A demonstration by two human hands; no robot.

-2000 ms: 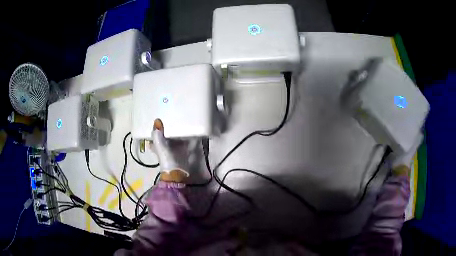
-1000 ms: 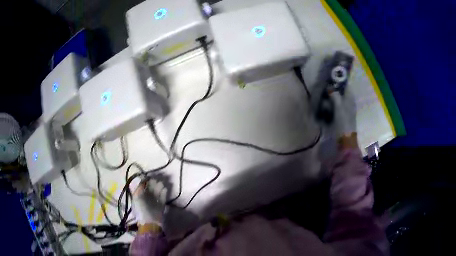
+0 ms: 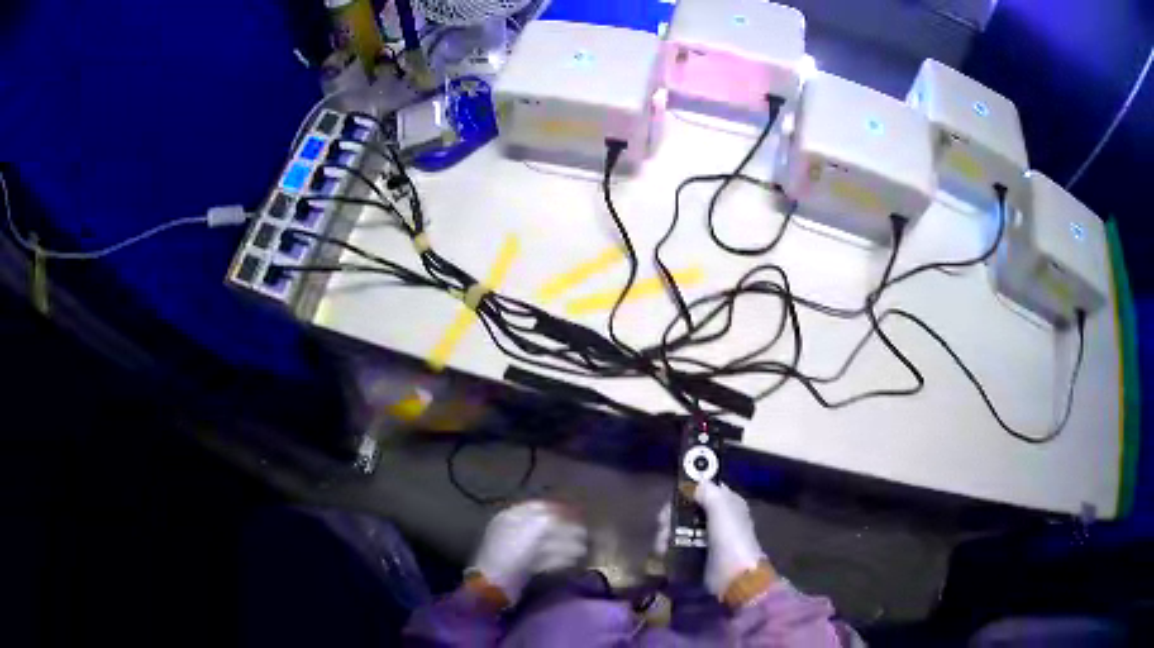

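A slim black remote control (image 3: 690, 506) with a round white-ringed pad is held in my gloved right hand (image 3: 730, 537), in front of the bench's front edge. My gloved left hand (image 3: 525, 549) is to its left; it is blurred, and its fingers are hard to make out. Several white rounded projectors stand on the bench, one at the left (image 3: 580, 79), one in the middle (image 3: 861, 142) and one at the right end (image 3: 1060, 247). Each shows a small blue ring on top, and black cords run into them.
Tangled black power cords (image 3: 608, 348) lie across the bench top. A power strip (image 3: 272, 241) with lit blue switches is at the left end. A blue-and-white tape roll (image 3: 462, 127) and a fan (image 3: 471, 10) stand behind it. Yellow tape strips (image 3: 595, 276) mark the bench (image 3: 810, 443).
The view has swung left and back, bringing in the power strip. The remote has moved off the bench's right side to in front of its edge. My left hand has left the cords.
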